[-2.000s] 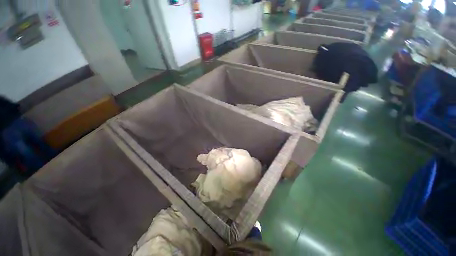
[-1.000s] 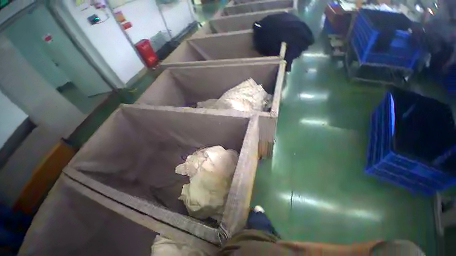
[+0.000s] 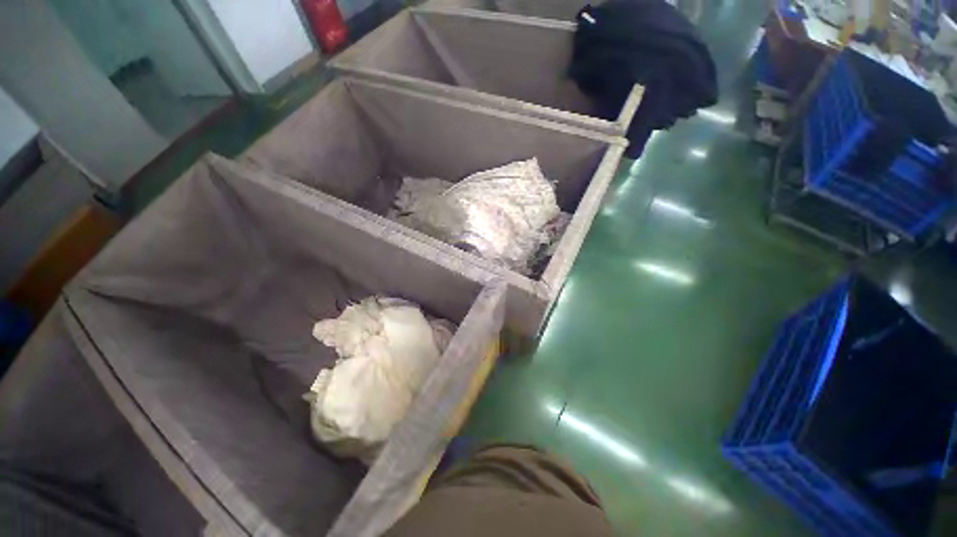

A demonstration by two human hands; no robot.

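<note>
No hand of mine shows in the head view. Nearest in front of me is a cloth-lined bin truck (image 3: pixel 157 417), grey-brown and open at the top. A rounded cream garment bundle (image 3: pixel 376 372) lies inside it, against the right side. The bin behind it holds a flatter grey-beige garment pile (image 3: pixel 493 215). A dark garment pile (image 3: pixel 645 65) hangs over the right edge of a bin further back. Brown cloth at the bottom edge seems to be my own clothing.
Blue plastic crates stand at the right, a near one (image 3: pixel 803 409) and one on a wheeled frame (image 3: pixel 871 147). Shiny green floor (image 3: pixel 630 346) runs between bins and crates. A red object (image 3: pixel 325 23) stands by the wall at the top. An orange board (image 3: pixel 58 252) is at the left.
The view has moved forward along the bin row and tilted. The bins sit nearer and lower. The foot seen earlier has left the picture. Nothing in the bins has visibly moved.
</note>
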